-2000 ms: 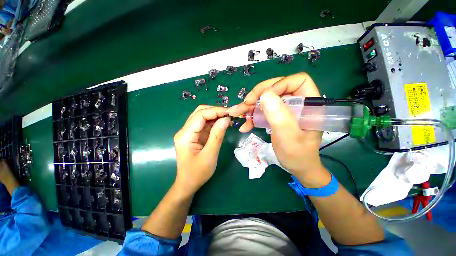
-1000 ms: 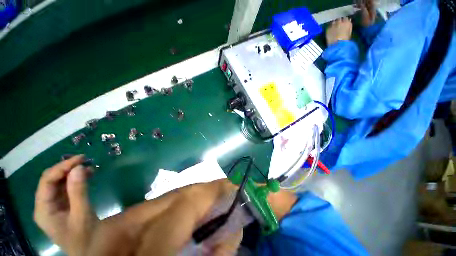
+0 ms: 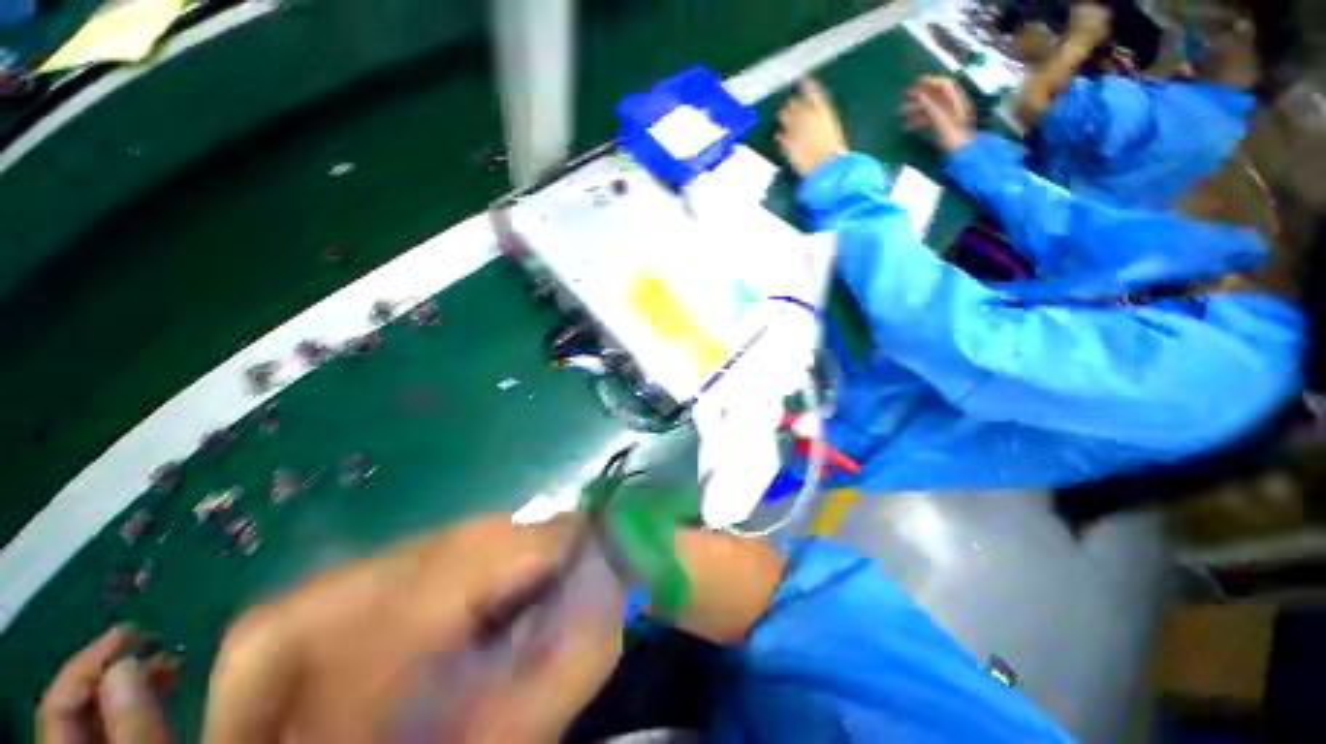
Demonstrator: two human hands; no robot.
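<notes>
My right hand [image 3: 393, 625] is large and blurred at the lower left, closed around the dispensing syringe [image 3: 560, 640], whose green adapter head [image 3: 652, 550] shows near my wrist. The needle tip is hidden. My left hand [image 3: 105, 698] is at the bottom left, cut off by the edge. Its fingertips are together with a small dark thing at them, too blurred to identify surely. Several small dark and silvery parts [image 3: 218, 503] lie on the green bench [image 3: 422, 422] and along the white rail [image 3: 160, 422].
The grey dispenser box [image 3: 618, 276] stands beyond my right hand, with a blue bin [image 3: 686, 128] behind it. White cloth [image 3: 742, 443], a clear hose [image 3: 804, 502] and a red tool [image 3: 823, 454] lie beside it. People in blue smocks [image 3: 960, 334] work at the right.
The view has swung to the right, so the black tray has left the picture and the neighbouring workers have come in. My hands now appear at the lower left, the left one partly cut off.
</notes>
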